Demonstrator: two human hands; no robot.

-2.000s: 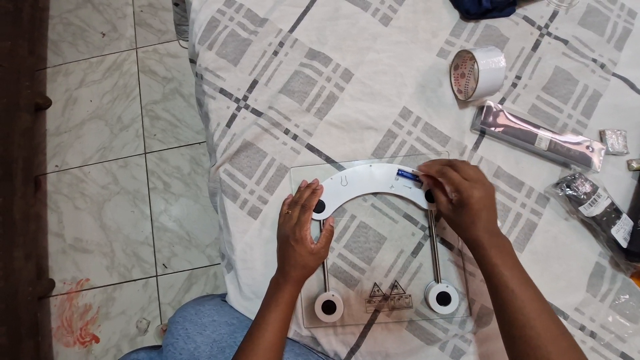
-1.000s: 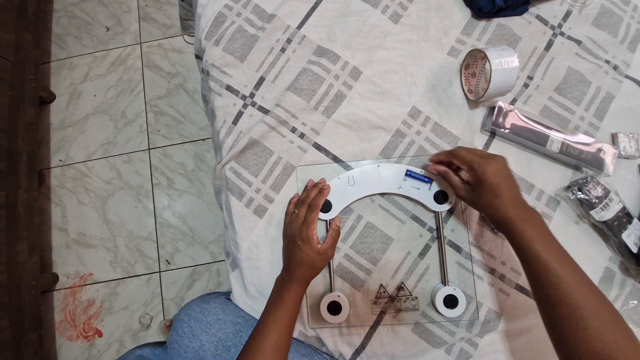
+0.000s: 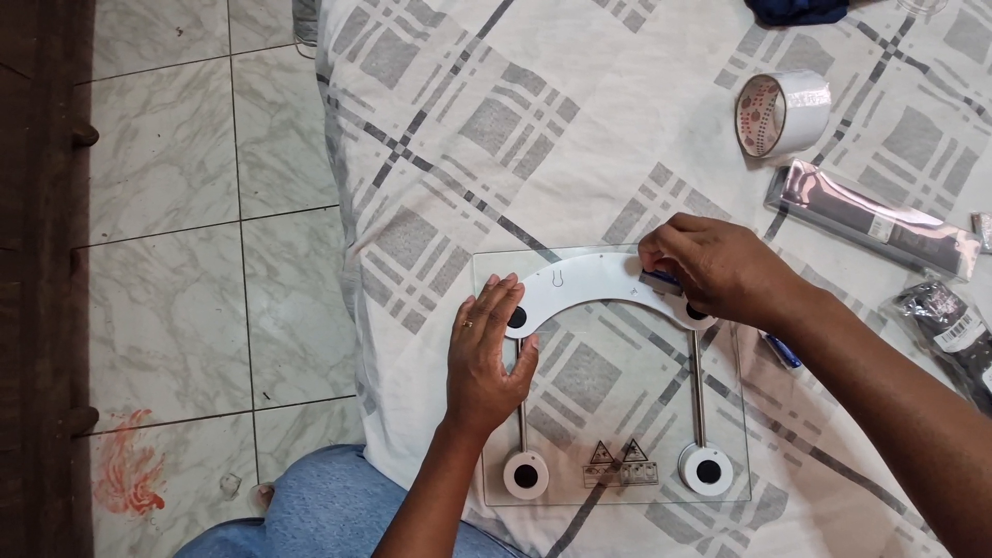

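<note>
A glass bathroom scale (image 3: 612,387) lies underside up on the patterned bed sheet, its white curved housing (image 3: 577,283) at the far side and two round feet nearer me. My left hand (image 3: 492,353) rests with fingers apart on the housing's left end, beside a black foot pad. My right hand (image 3: 709,267) is bent over the battery compartment at the housing's right part, fingertips at a blue battery (image 3: 663,275) that is partly hidden. Whether the fingers grip it cannot be told. Another blue battery (image 3: 781,350) lies on the sheet just right of the glass, near my right forearm.
A roll of tape (image 3: 802,112) stands on the sheet at the upper right. Below it are a clear-wrapped dark package (image 3: 876,221) and a plastic bag with dark contents (image 3: 949,325). Dark blue cloth (image 3: 798,9) lies at the top edge. Tiled floor (image 3: 167,310) borders the bed on the left.
My right hand has shifted left over the battery compartment, which was more exposed one second ago. A blue battery now shows on the sheet beside the scale. My left hand stays on the housing.
</note>
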